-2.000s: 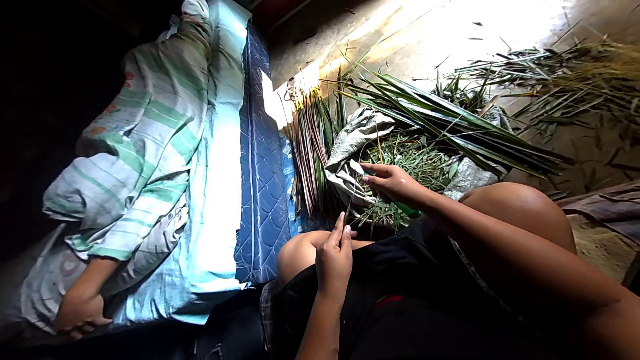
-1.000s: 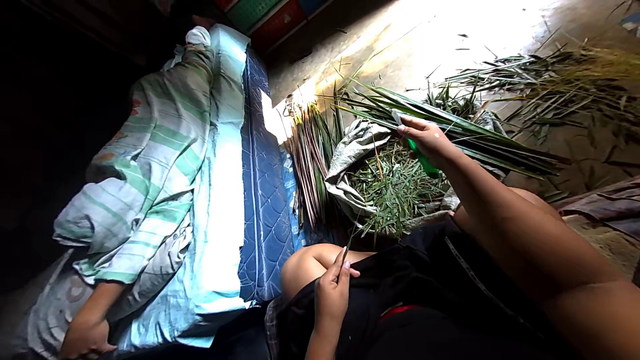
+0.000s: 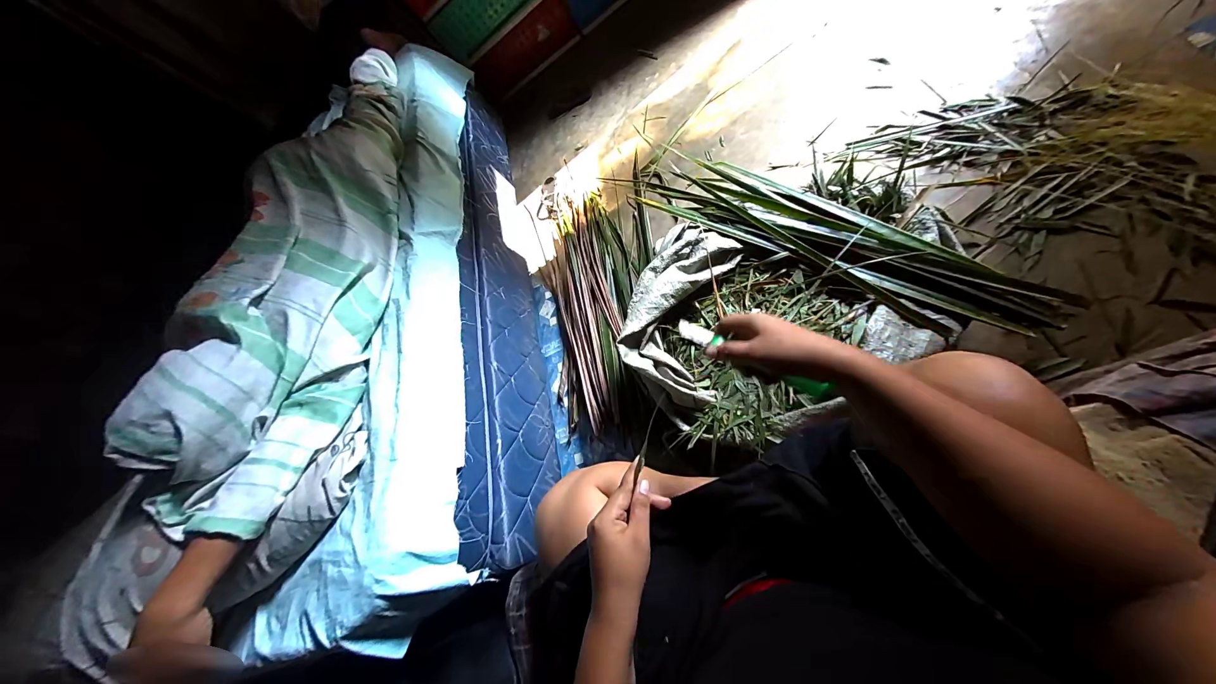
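My left hand (image 3: 622,532), above my bent knee, pinches a narrow leaf strip (image 3: 644,451) that points upward. My right hand (image 3: 765,344) grips a green-handled tool, probably a knife (image 3: 698,333), with its bright end pointing left. Beneath that hand lies a heap of cut green leaf pieces (image 3: 750,394) in an open whitish woven sack (image 3: 665,285). Behind the sack, a bundle of long green palm leaves (image 3: 855,237) slants down to the right. More long, brownish-pink strips (image 3: 589,323) lie left of the sack.
On the left, a person (image 3: 275,275) in a green-and-white checked garment lies on a blue quilted mattress (image 3: 494,380) with a light blue sheet (image 3: 418,427). Loose leaf scraps (image 3: 1054,161) cover the floor at the upper right. A folded cloth (image 3: 1149,380) lies at the right.
My right hand has moved down and left from over the long leaves to the heap in the sack since one second ago. My left hand stays near my knee with the strip.
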